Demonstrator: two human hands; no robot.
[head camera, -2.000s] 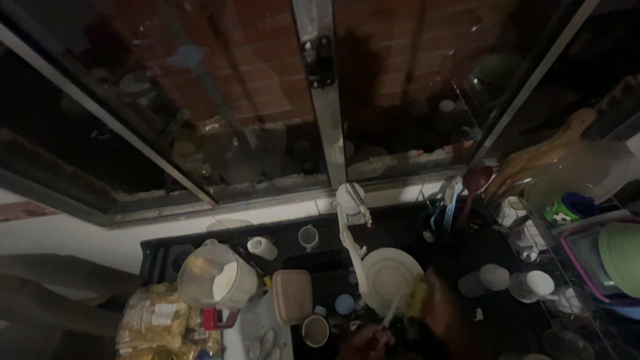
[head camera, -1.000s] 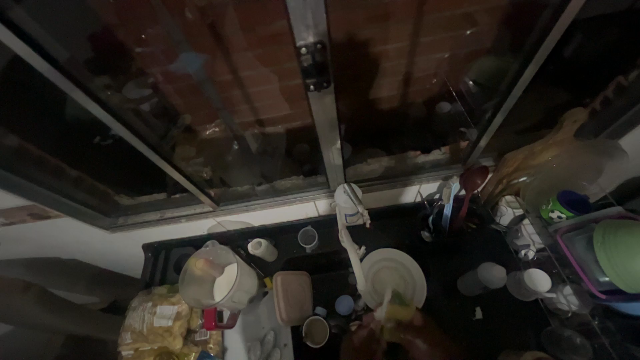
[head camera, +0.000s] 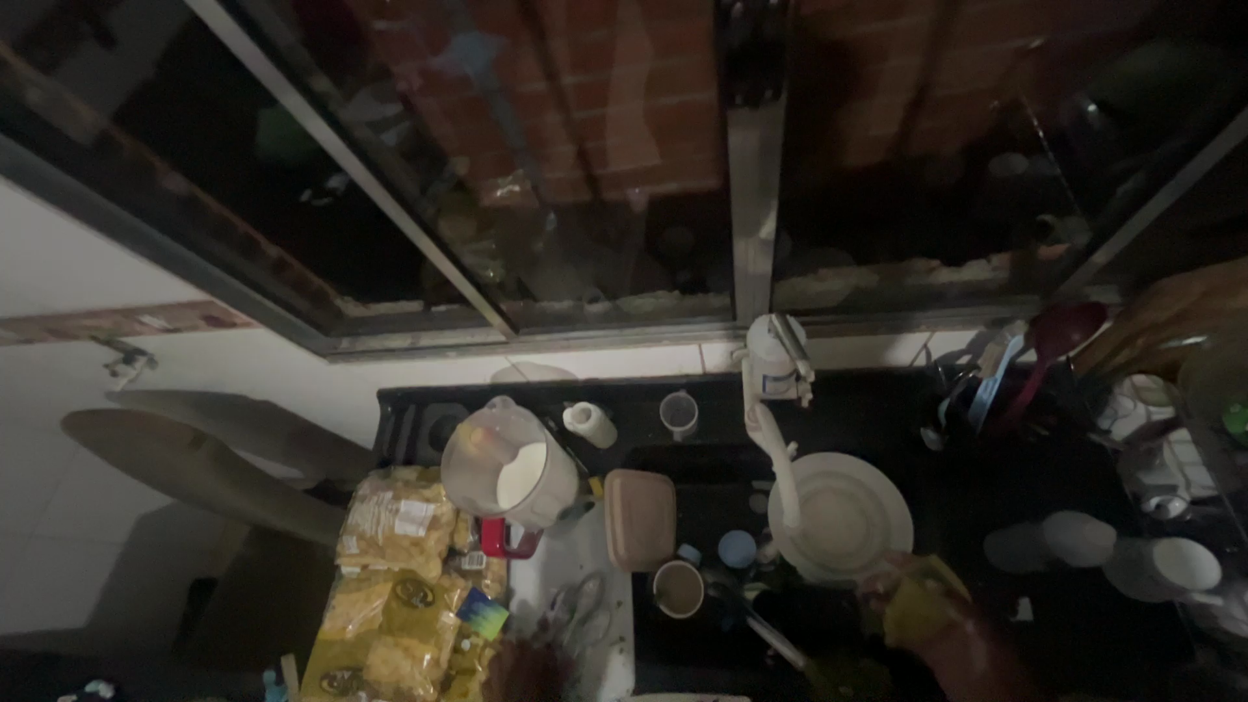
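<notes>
My right hand (head camera: 960, 643), blurred, grips a yellow-green sponge (head camera: 916, 604) at the lower right edge of a pale round plate (head camera: 843, 522) in the dark sink. The white tap spout (head camera: 780, 458) reaches over that plate. At the bottom edge, a dark blurred shape that appears to be my left hand (head camera: 531, 668) is over the left part of a white board or tray (head camera: 609, 643), beside some spoons (head camera: 580, 604); its fingers cannot be made out. A cup (head camera: 679, 589) and a long-handled utensil (head camera: 775, 634) lie between the hands.
Left stand yellow food packages (head camera: 390, 595) and a clear jug (head camera: 512, 468) with white contents. A pinkish lidded container (head camera: 640, 520), white bottle (head camera: 590, 424) and small cup (head camera: 679, 414) are near the middle. Utensils (head camera: 1014, 370), cups (head camera: 1077, 539) and a dish rack stand right; a window is behind.
My hands were close together by the plate, with the sponge between them. The left has moved away to the left, over the white board; the right stays by the plate with the sponge.
</notes>
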